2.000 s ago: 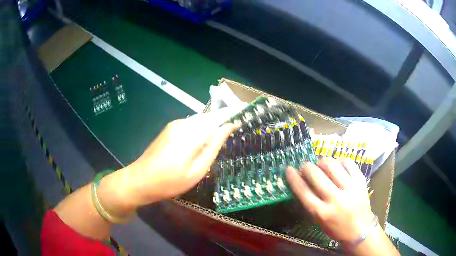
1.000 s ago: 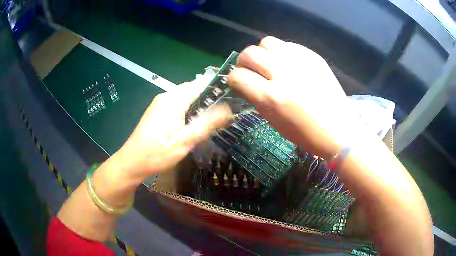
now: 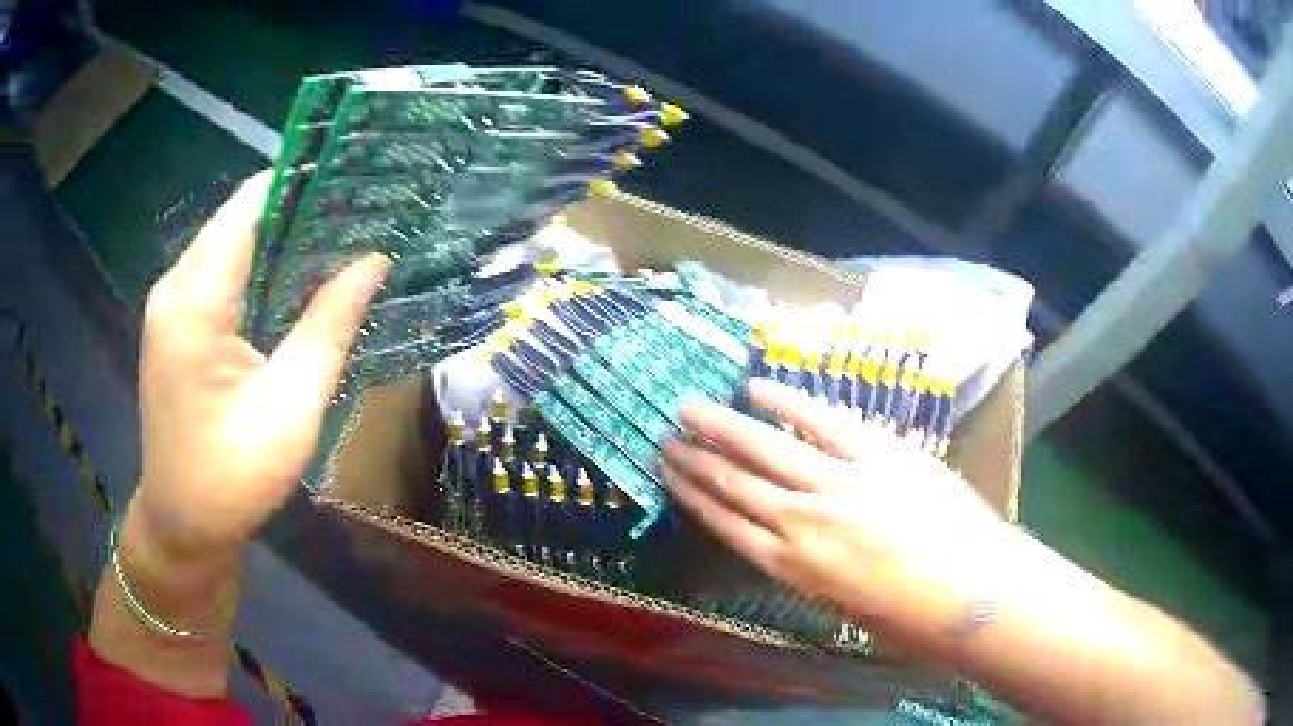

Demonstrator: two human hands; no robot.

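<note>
My left hand (image 3: 234,383) grips green circuit board panels (image 3: 426,156), at least two together, raised above the left side of the brown carton (image 3: 426,546). Their wire leads with yellow-orange ends point right. My right hand (image 3: 794,496) is over the carton, fingertips at the lower right edge of another circuit board panel (image 3: 638,376) that lies tilted on top. Its thumb side is hidden, so its grip cannot be told. More lead ends (image 3: 851,362) stand upright in the carton at the right, and others (image 3: 546,482) at the front left.
White plastic wrap (image 3: 950,305) hangs over the carton's back right corner. A flat brown cardboard piece (image 3: 92,107) lies at the far left on the green surface. A pale curved metal bar (image 3: 1163,255) runs along the right.
My left hand has moved left and up with panels in it, now fanned out to view. My right hand has come down from them to the tilted panel in the carton.
</note>
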